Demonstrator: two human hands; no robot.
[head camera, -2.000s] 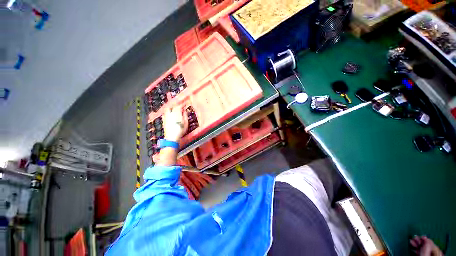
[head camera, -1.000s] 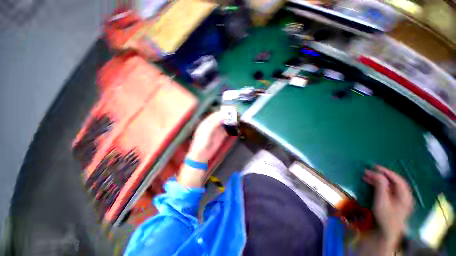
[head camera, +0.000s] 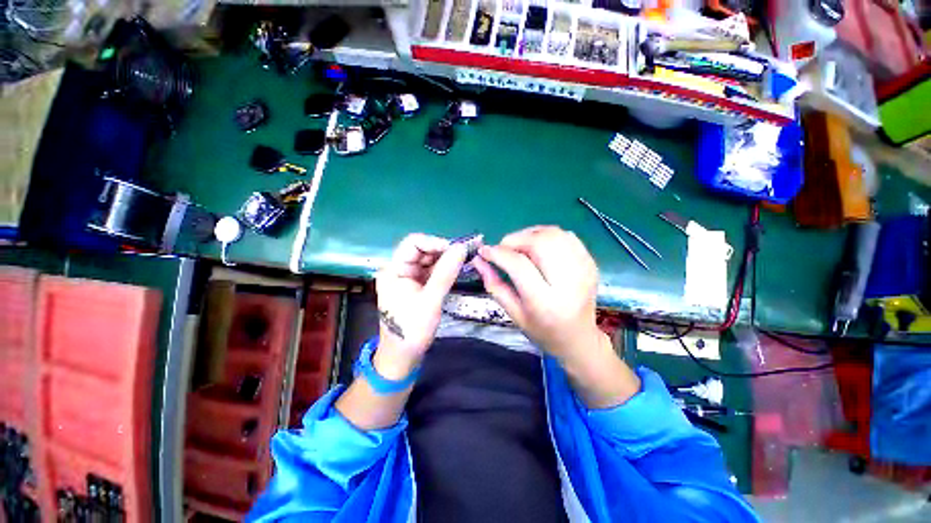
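My left hand (head camera: 410, 296) and my right hand (head camera: 546, 281) meet above the front edge of the green mat (head camera: 408, 199). Between their fingertips they hold a small dark watch body (head camera: 471, 246), mostly covered by the fingers. Its details are too small to tell. Tweezers (head camera: 621, 234) lie on the mat to the right of my hands, beside a thin dark tool (head camera: 674, 221) and a white paper (head camera: 705, 268). White adhesive pieces (head camera: 641, 160) lie in a grid further back.
Several watch parts (head camera: 349, 138) lie at the back left. A solder spool (head camera: 133, 211) and a round white-topped item (head camera: 228, 230) stand left. An organizer box (head camera: 551, 63) spans the back; a blue bin (head camera: 750, 158) stands right. Pink-red trays (head camera: 97, 352) are at lower left.
My left hand has left the trays and come to the bench with a watch body. My right hand has joined it at the watch body. The view has turned right to face the bench.
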